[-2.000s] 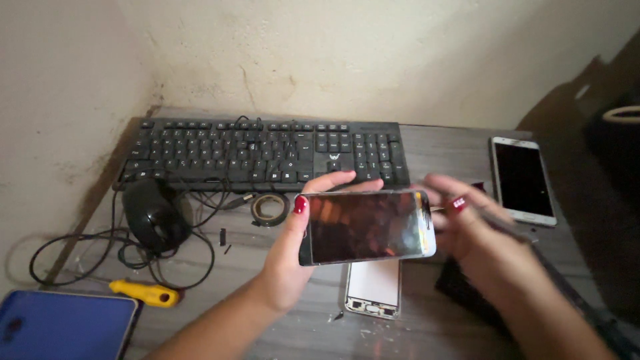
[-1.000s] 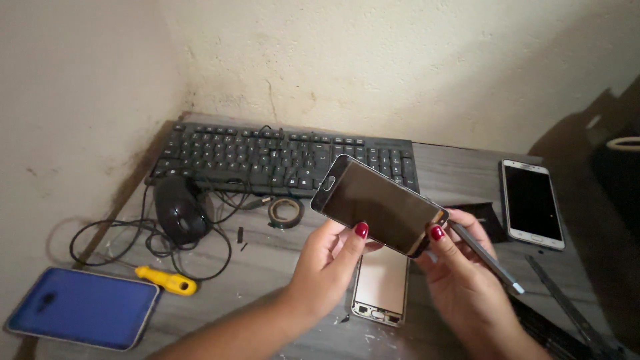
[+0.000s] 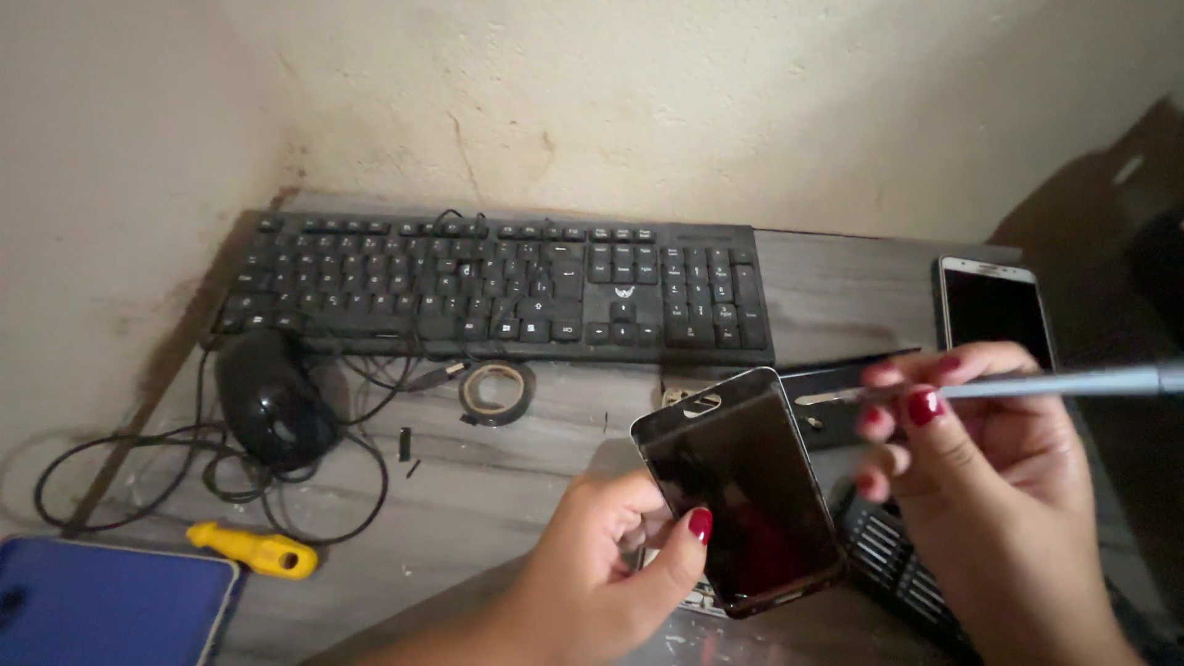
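Note:
My left hand [image 3: 638, 555] grips a dark smartphone [image 3: 745, 495] by its left edge, thumb on the glass, with the end that has the home-button opening pointing up. Between the fingertips of my right hand [image 3: 980, 453] is a slim metal tool [image 3: 1045, 381] with a thin flat tip, which points left at the phone's upper right edge without touching it. Beneath the phone a white-edged phone part [image 3: 698, 601] lies on the table, mostly hidden. A case of small screwdriver bits [image 3: 897, 564] lies partly under my right hand.
A black keyboard [image 3: 499, 287] lies along the wall, with a corded mouse [image 3: 273, 402] and looped cable at its left. A tape roll [image 3: 497, 393], yellow handle [image 3: 254, 549], blue phone cover [image 3: 111, 601], black phone part [image 3: 832, 388] and white smartphone [image 3: 994, 305] lie around my hands.
My right hand has come off the phone and now holds the tool raised at its right. The phone, lying slantwise across both hands a second ago, is now closer to upright in my left hand alone.

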